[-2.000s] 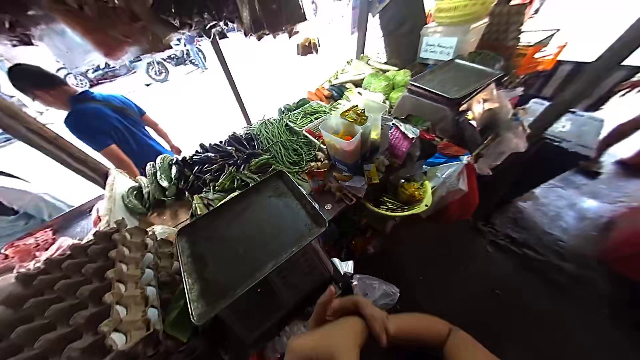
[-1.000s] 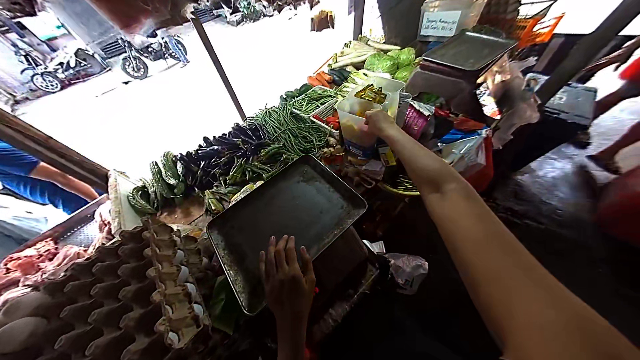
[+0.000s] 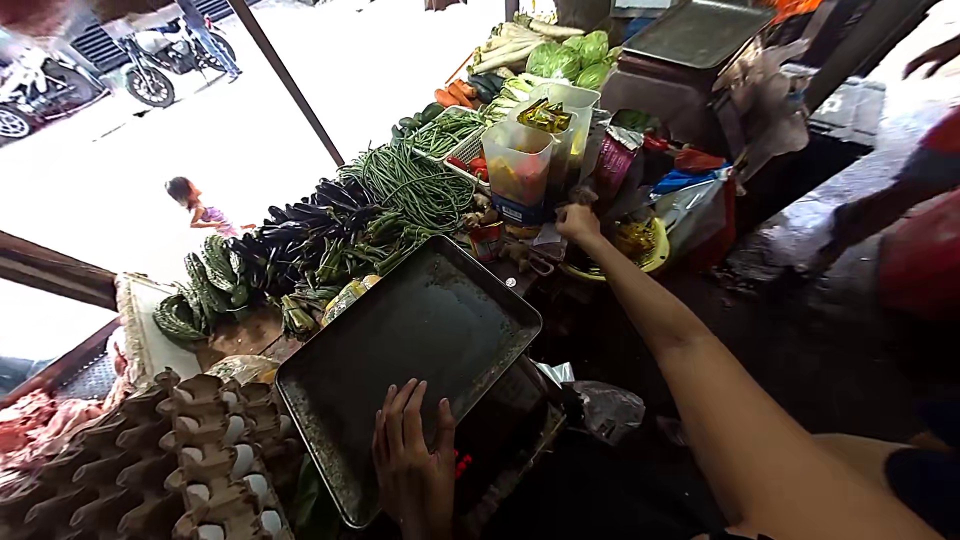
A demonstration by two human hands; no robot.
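Observation:
My left hand [image 3: 414, 450] rests with its fingers apart on the near edge of a dark metal scale tray [image 3: 409, 360]; it holds nothing. Past the tray, my right hand [image 3: 579, 221] is stretched out beside the translucent plastic containers, its fingers bent over a small brownish thing, perhaps ginger; whether it grips this cannot be told. One container [image 3: 519, 169] holds yellow and red items, and another holds shiny yellow packets [image 3: 545, 116]. Just right of my right hand stands a yellow-green basket [image 3: 658, 247]. A red can [image 3: 487, 240] and scissors [image 3: 541, 262] lie near the tray's far corner.
Egg trays [image 3: 217, 457] fill the lower left. Eggplants [image 3: 315, 217], bitter gourds [image 3: 202, 285], long beans [image 3: 412, 187] and cabbages [image 3: 574, 58] line the stall. A second weighing tray [image 3: 697, 34] stands at the back right. Raw meat [image 3: 45, 427] lies far left. People are beyond the stall.
My right hand has moved from the top of the containers down to their right side. My left hand stays on the tray. The person in blue at the left is no longer seen.

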